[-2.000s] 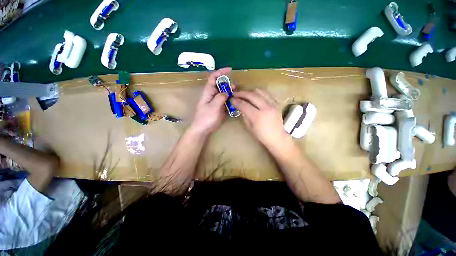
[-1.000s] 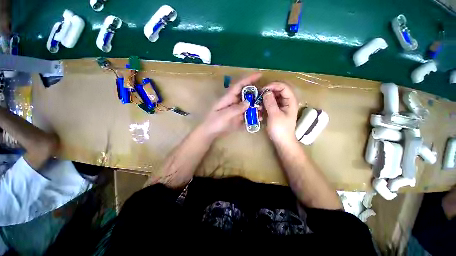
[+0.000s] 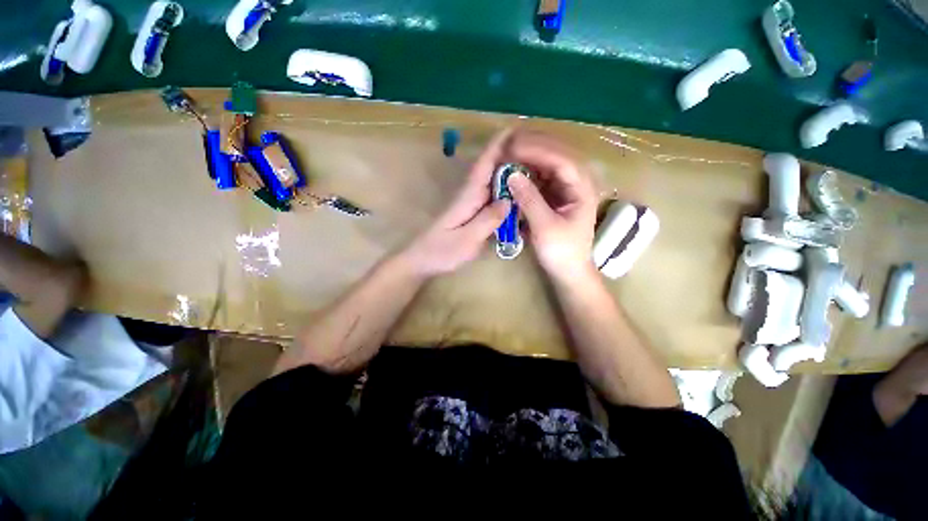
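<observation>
A white plastic housing [image 3: 510, 247] with a blue battery [image 3: 508, 226] inside is held upright between both hands above the middle of the bench. My left hand [image 3: 458, 226] grips it from the left, its thumb on the battery. My right hand [image 3: 558, 209] is at the housing's upper end, its thumb pressed on the inside there; its fingers are blurred. The upper part of the housing is partly hidden by the fingers.
Wired battery-and-board sets [image 3: 275, 168] lie on the cardboard-covered bench [image 3: 153, 234] at left. Two white shells [image 3: 626, 239] lie right of my hands. White housings [image 3: 778, 305] are heaped farther right. Loaded housings [image 3: 156, 43] lie on the green belt [image 3: 448, 51]. People's arms show at both sides.
The view has shifted. The right hand's fingers have closed over the housing's upper end, with its thumb now inside; a second ago they held a dark wire beside it.
</observation>
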